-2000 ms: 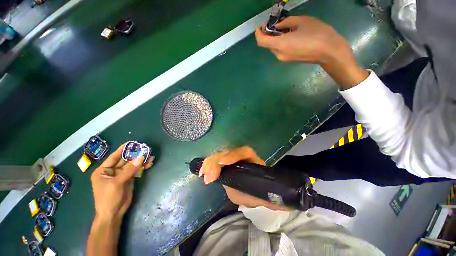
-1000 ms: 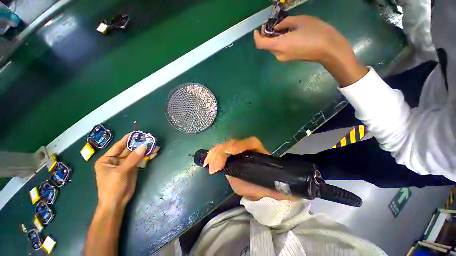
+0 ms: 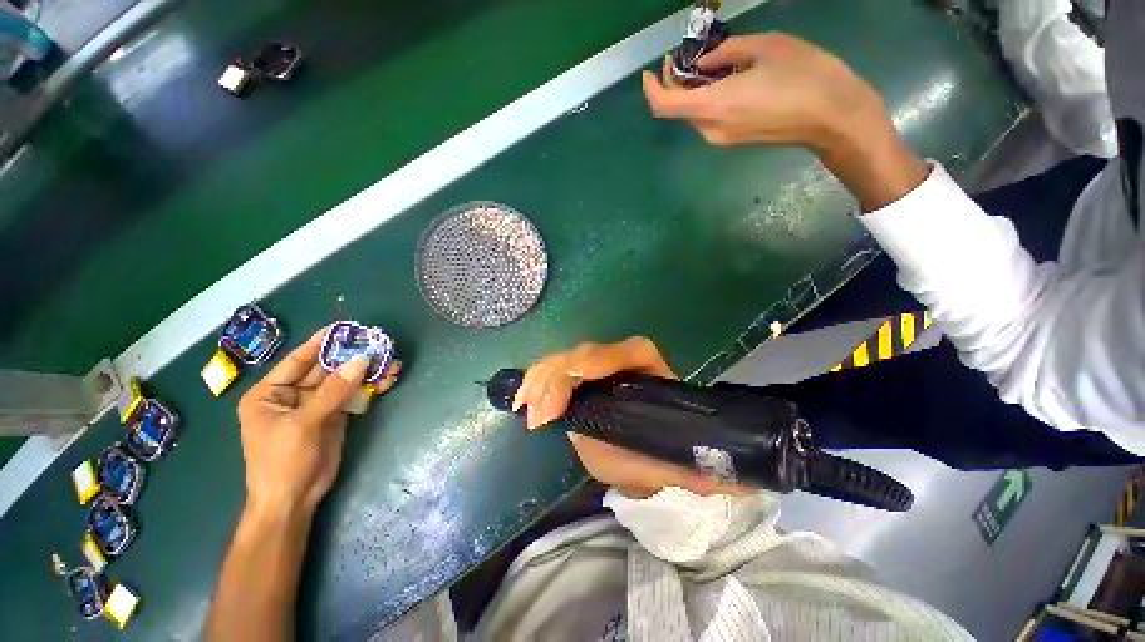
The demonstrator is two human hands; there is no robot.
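My left hand holds a smartwatch housing with a blue circuit board inside, thumb on its lower edge. A bit of yellow shows under the fingers. My right hand grips the black electric screwdriver, which lies nearly level with its thin bit pointing left toward the housing, a gap apart from it. The round grey screw tray lies on the green bench above and between my hands, with glittering screws mostly on its right side.
Several blue-and-yellow units lie at left near a metal bracket. A pale rail borders the green conveyor, which carries a dark housing. Another person's hand holds a dark part at upper right.
The screwdriver and my right hand have shifted slightly right and up in the picture since the first frame. The housing on the conveyor has moved left. My left hand still holds the same housing.
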